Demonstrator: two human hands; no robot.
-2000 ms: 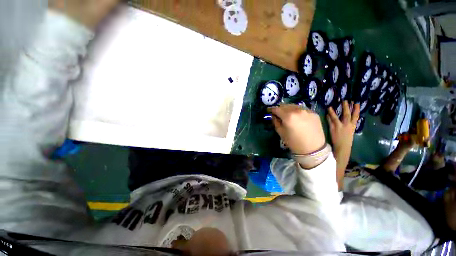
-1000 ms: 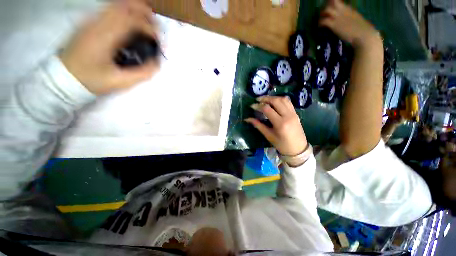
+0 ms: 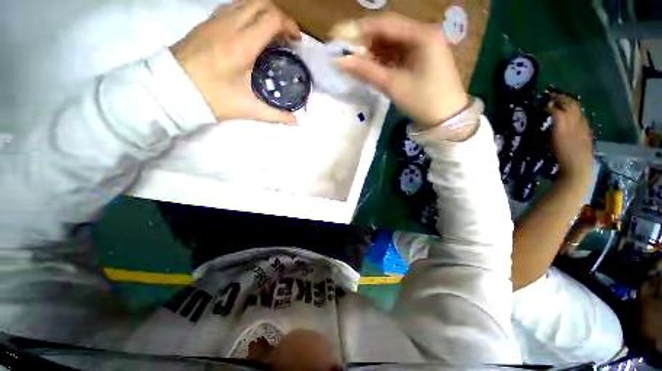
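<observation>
My left hand (image 3: pixel 229 61) comes from the left and grips a black round housing (image 3: pixel 282 80) by its rim above the white tray (image 3: pixel 243 201). The housing's open side shows, with small pale parts inside. My right hand (image 3: pixel 414 69), with a band at the wrist, is just right of it, over the corner of the brown board. Its fingers are closed on a pale, blurred white disc (image 3: pixel 335 67) with a dark spot. The disc is near the housing; whether they touch cannot be told.
A white disc (image 3: pixel 455 24) lies on the brown board (image 3: pixel 475 54). Assembled units (image 3: pixel 518 73) stand grouped on the green surface at right, partly behind my right sleeve. A neighbour's hand (image 3: pixel 570 134) reaches among them. A small dark piece (image 3: pixel 361 117) lies in the tray.
My left hand has brought the housing from the upper left towards the middle. My right hand has moved up from the green surface and now holds the disc. The neighbour's hand has shifted right and down.
</observation>
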